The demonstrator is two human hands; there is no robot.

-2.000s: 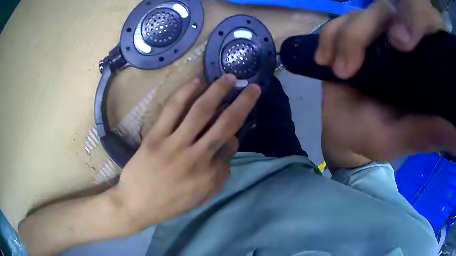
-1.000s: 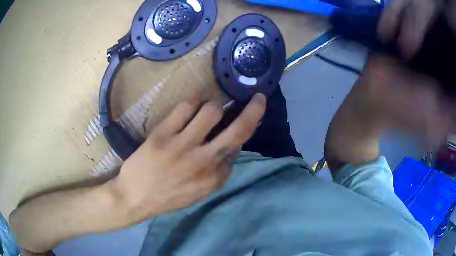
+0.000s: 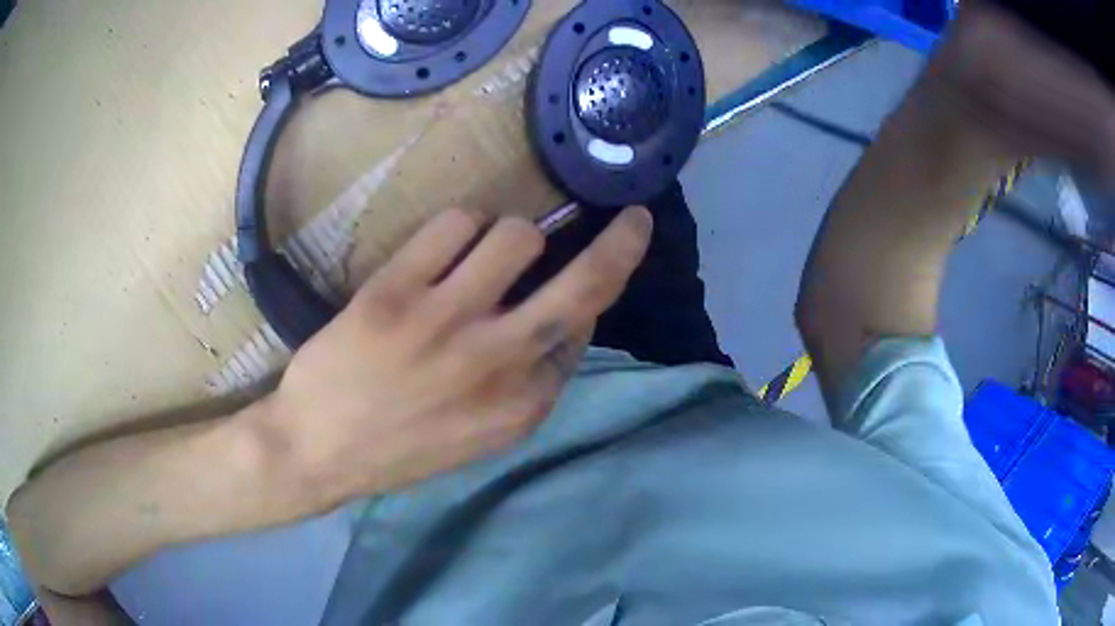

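Observation:
The headset lies on the cardboard with its open ear cups face up. One dark ear cup shows a shiny perforated grille and two white patches. The other cup is cut off by the top edge. The headband curves down and under my left hand. My left hand grips the headset's band just below the nearer cup, with one fingertip by its rim. My right hand is blurred at the upper right corner, fingers out of the picture, against the black electric screwdriver, also blurred and cut off.
The tan cardboard has torn, ribbed patches. A blue tray shows at the top right. A blue bin stands at the lower right over grey floor, with yellow-black tape and a metal rack nearby.
My right hand and the screwdriver have moved from beside the nearer cup to the upper right corner. My left fingers have slid off the cup's face to its lower edge. The view has shifted.

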